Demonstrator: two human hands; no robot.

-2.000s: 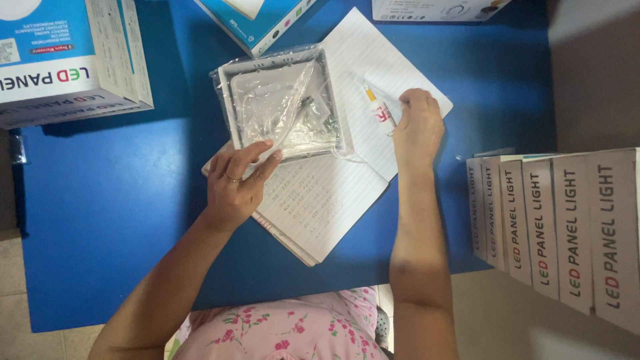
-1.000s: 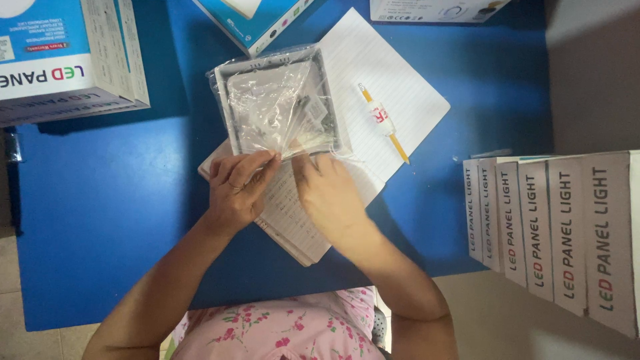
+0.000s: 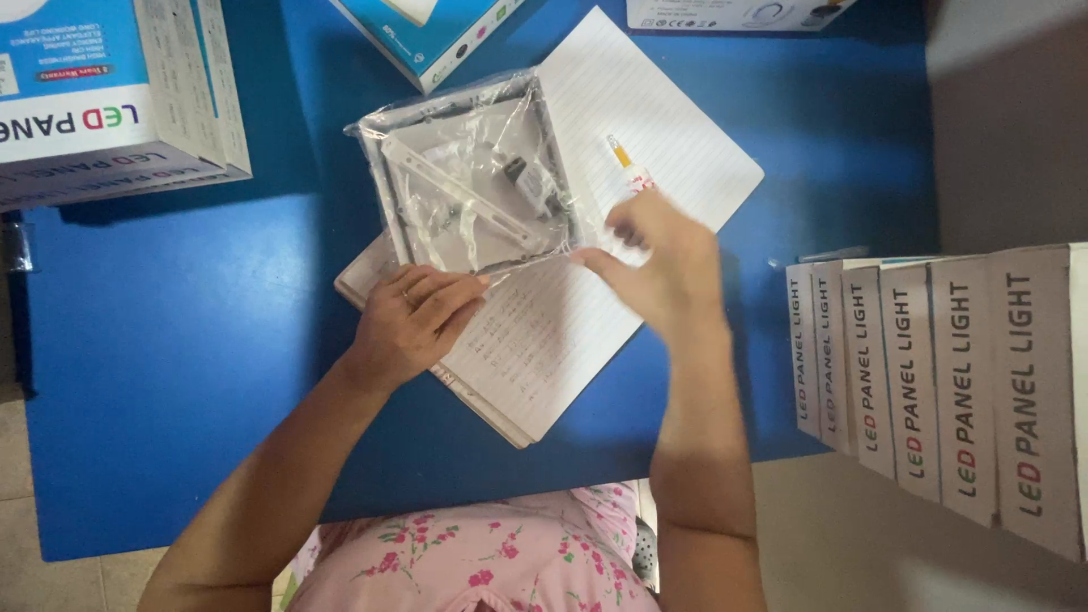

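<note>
A square LED panel light (image 3: 476,183) in a clear plastic bag lies on an open lined notebook (image 3: 586,340). Through the plastic show a metal bracket strip (image 3: 459,194) and a small driver unit (image 3: 531,185). My left hand (image 3: 416,319) pinches the bag's near edge between thumb and fingers. To the right, my right hand (image 3: 667,255) is slightly blurred, thumb and fingers apart and curved, near the bag's lower right corner; whether it touches the plastic is unclear. A pen with an orange part and a white, red-marked wrap (image 3: 629,166) lies on the notebook, partly hidden behind that hand.
LED panel light boxes are stacked at the upper left (image 3: 76,119), and several more stand in a row at the right (image 3: 952,382). A blue box (image 3: 425,42) and a white box (image 3: 731,17) sit along the far side of the blue table (image 3: 195,382).
My right hand left the pen, came to the bag's near edge beside my left hand, then moved right. The bag's plastic now lies flatter over the panel, and the bracket shows more plainly.
</note>
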